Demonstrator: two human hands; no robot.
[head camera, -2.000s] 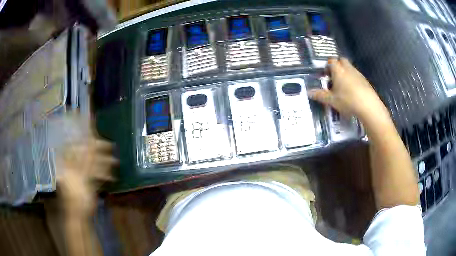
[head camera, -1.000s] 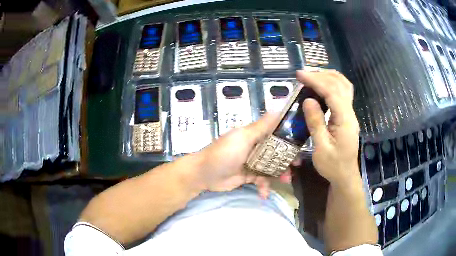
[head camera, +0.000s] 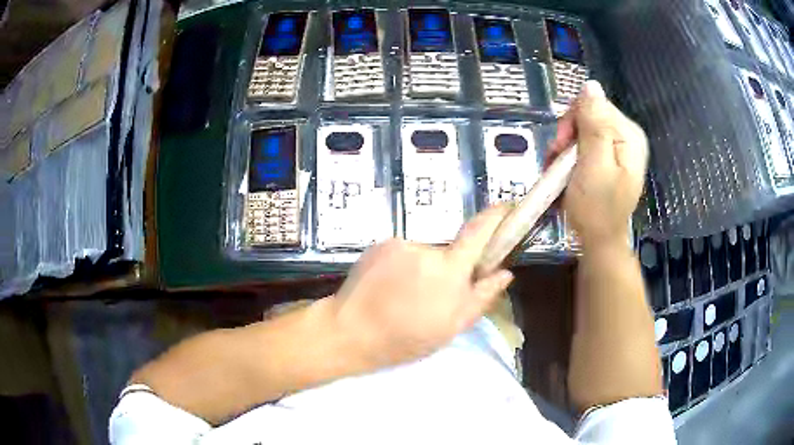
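Note:
A keypad phone (head camera: 531, 209) is held edge-on above the lower right of the clear phone tray (head camera: 348, 257); its narrow pale side shows. My left hand (head camera: 418, 291) grips its lower end. My right hand (head camera: 602, 165) grips its upper end. In the tray, the back row holds several phones face up with blue screens. The front row has one face-up phone (head camera: 274, 187) at the left and three phones with white backs up, such as the middle one (head camera: 431, 182). The front right pocket is mostly hidden by my right hand and the held phone.
The cover tray stack (head camera: 65, 191) stands at left, with a dark flat slab (head camera: 190, 76) beside it on the green mat (head camera: 187, 217). The filled phone tray stack (head camera: 696, 130) is at right. The dark parts tray (head camera: 709, 317) lies below it.
My left hand came over from the left stack to the phone, which left the tray in my right hand. Since one second ago, the phone has turned from face showing to edge-on.

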